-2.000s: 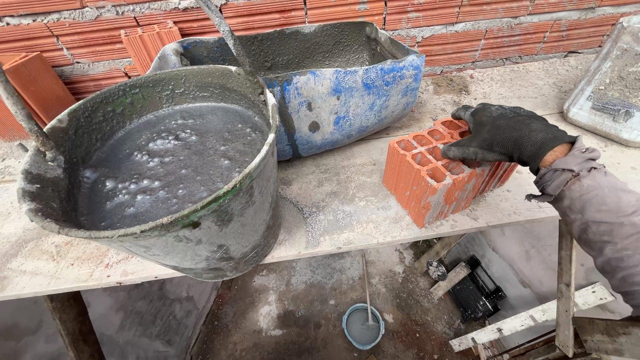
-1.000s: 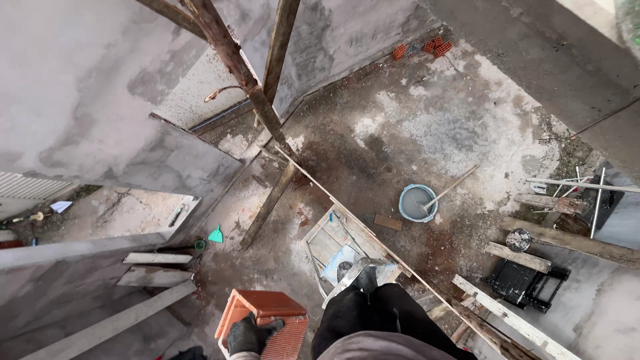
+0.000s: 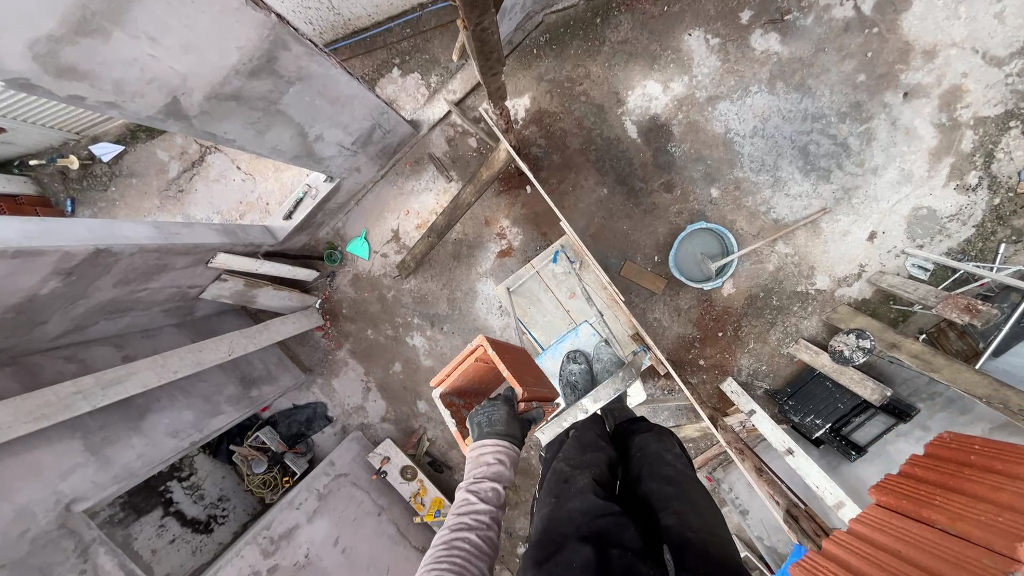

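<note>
My left hand [image 3: 500, 416], in a dark work glove, grips the near edge of an orange clay block [image 3: 520, 370] with a wide, box-like hollow. The block is left of my boots [image 3: 588, 374], which stand on a narrow wooden platform [image 3: 544, 296]. Part of the block's inside is hidden by the hand. My right hand is out of view. Ribbed orange clay bricks [image 3: 928, 520] fill the lower right corner, close to the camera.
Far below on the concrete floor stands a blue tub [image 3: 704, 254] of grey liquid with a stick in it. A long plank edge [image 3: 576, 232] runs beside the platform. Lumber [image 3: 788, 448] and a black plastic crate [image 3: 832, 408] lie right; a long beam [image 3: 160, 372] spans the left.
The view has swung from the bench with the mortar bucket down to the floor. My right hand, earlier on a hollow brick, has left view. My left hand stays on the clay block.
</note>
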